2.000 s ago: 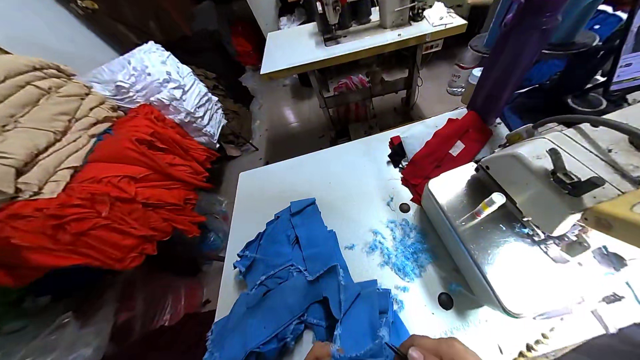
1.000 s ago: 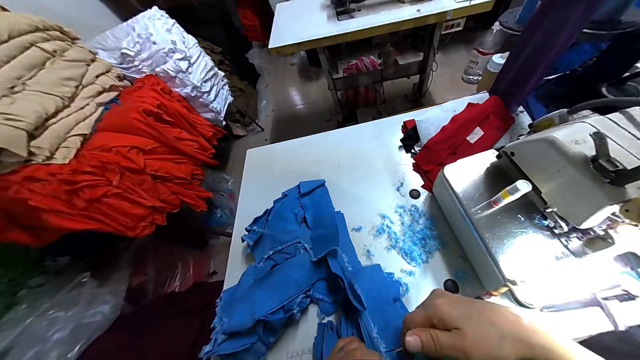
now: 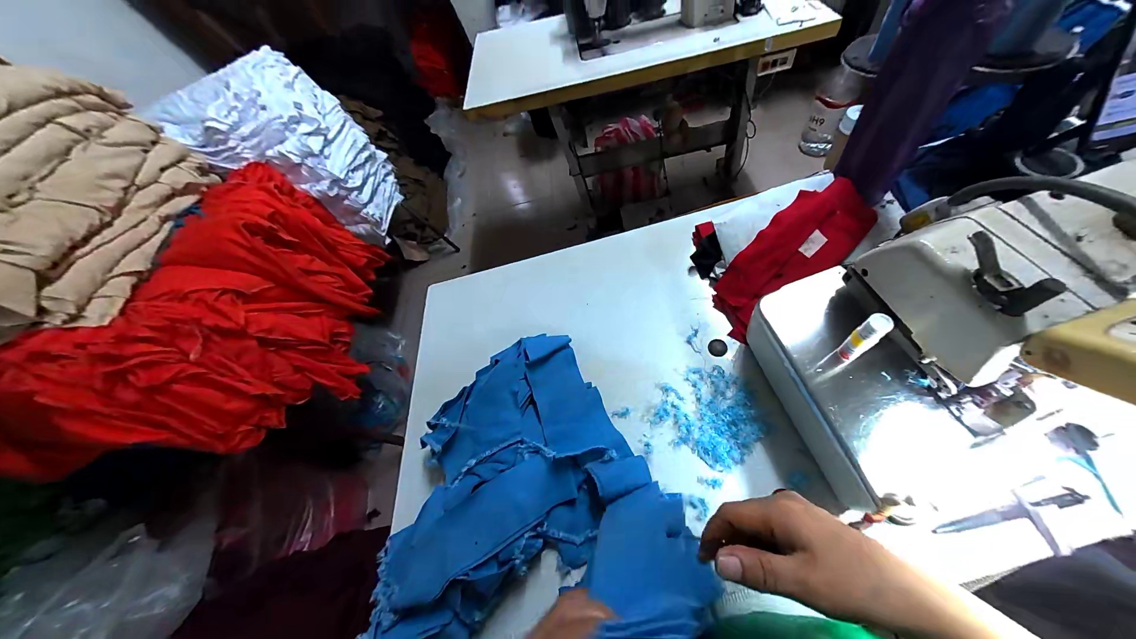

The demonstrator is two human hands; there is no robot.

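Note:
Blue cut fabric pieces (image 3: 532, 479) with frayed edges lie in a loose heap on the white table. My left hand (image 3: 572, 614), blurred at the bottom edge, touches the heap's lower part; its fingers are mostly cut off by the frame. Beside the heap's right edge is my right hand (image 3: 785, 546), its fingers bent and thumb toward the blue cloth; no held object shows between them. Green fabric (image 3: 790, 627) shows below that hand. Blue thread scraps (image 3: 710, 417) are scattered on the table above it.
An industrial sewing machine (image 3: 976, 266) stands at the right, a marker-like tube (image 3: 865, 337) on its metal bed. Red folded fabric (image 3: 790, 253) lies at the table's back. Red (image 3: 204, 328), white (image 3: 284, 133) and beige (image 3: 80, 195) cloth piles are at the left.
My right hand has come further into view from the bottom edge since two seconds ago. The blue cloth by my hands has shifted, and green fabric now shows.

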